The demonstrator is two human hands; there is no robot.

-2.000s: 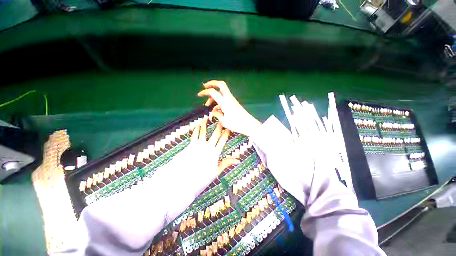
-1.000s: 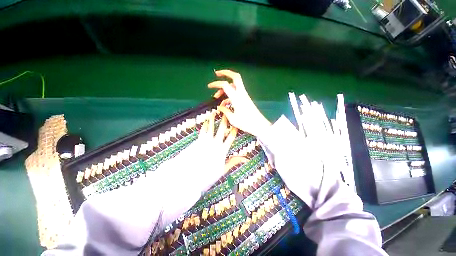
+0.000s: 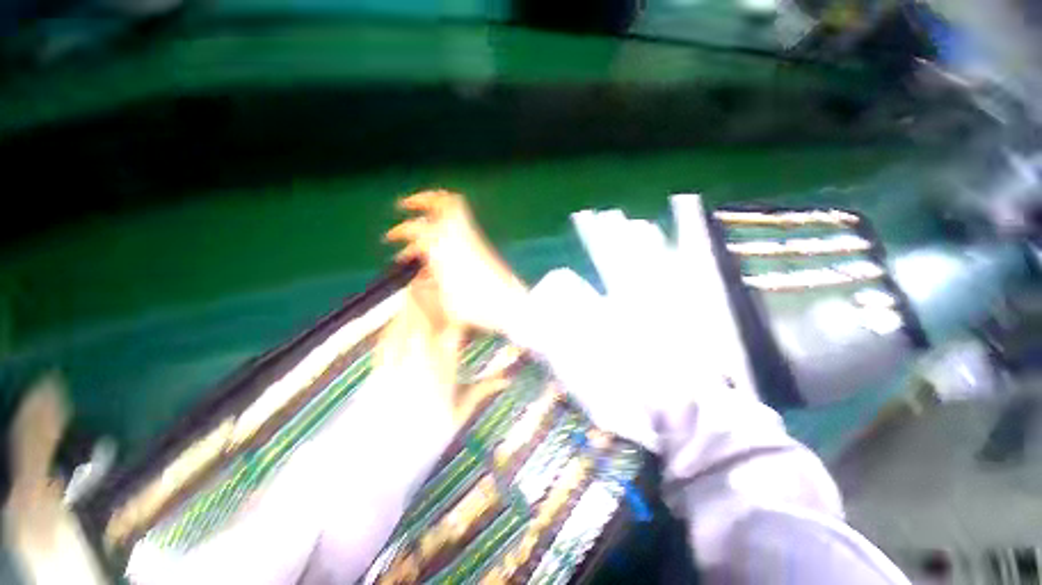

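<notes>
The black tray [image 3: 246, 377] lies tilted in view under my arms and holds rows of green circuit boards [image 3: 457, 486] with cream tabs [image 3: 189, 463] along them. My left hand [image 3: 425, 349] is over the tray's upper right part, with its fingers towards the far rim. My right hand [image 3: 451, 257] is at the tray's far right corner, touching or overlapping my left fingertips, its other fingers spread and curled. The frame is blurred, and whether a small piece is between the fingers cannot be seen. A blue strap [image 3: 635, 498] lies below my right forearm.
A loose fan of white strips [image 3: 691, 257] lies right of the tray, partly behind my right sleeve. A second black tray [image 3: 768, 343] with boards in its far part stands further right. Tan sheets [image 3: 40, 440] lie at the left edge. Blurred equipment shows at the upper right.
The whole view has shifted and blurred, so the trays and strips appear further left. Both hands stay together at the tray's far right corner.
</notes>
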